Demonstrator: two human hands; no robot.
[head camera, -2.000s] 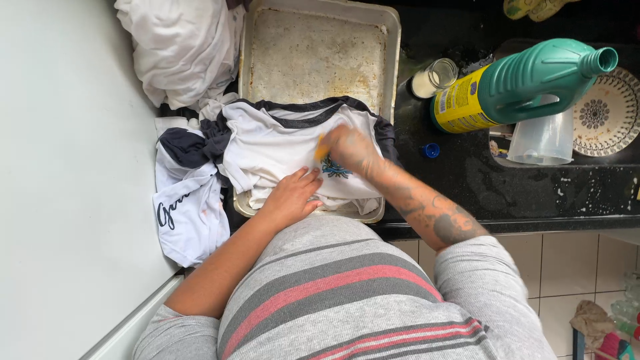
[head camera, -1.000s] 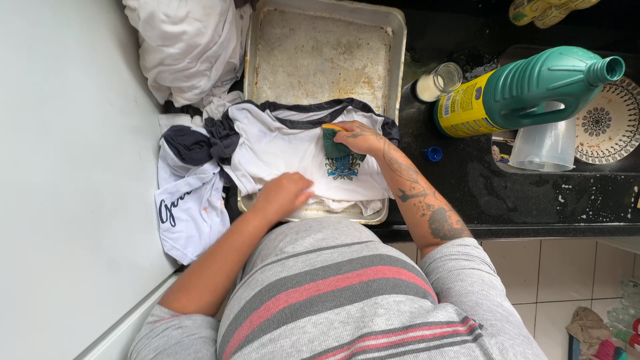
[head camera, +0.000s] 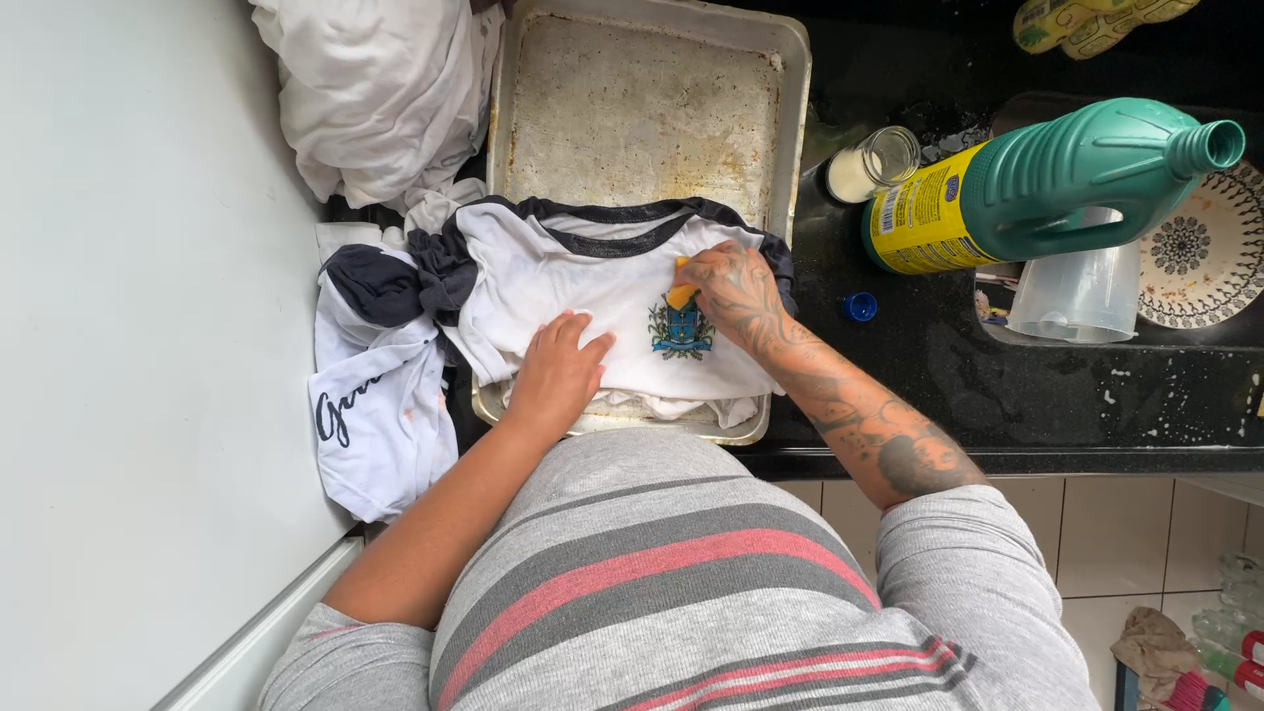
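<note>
A white shirt (head camera: 612, 306) with a dark collar and dark sleeves lies folded over the near half of a worn metal baking tray (head camera: 647, 109). My right hand (head camera: 731, 291) grips a yellow and green sponge (head camera: 681, 286), whose yellow part shows against the cloth at the top of the blue printed crest. The sponge's green side is hidden. My left hand (head camera: 563, 370) rests on the shirt left of the crest, fingers apart, holding nothing.
White cloths (head camera: 385, 89) and a printed white garment (head camera: 380, 425) lie at the left. Right of the tray stand an open glass jar (head camera: 874, 166), an uncapped green bottle (head camera: 1057, 197), a blue cap (head camera: 859, 306), a plastic cup (head camera: 1081, 291) and a patterned plate (head camera: 1200, 257) in the sink.
My left hand, raised over the shirt's lower part a second ago, now lies on the cloth. The right hand with the sponge has shifted slightly about the top of the crest.
</note>
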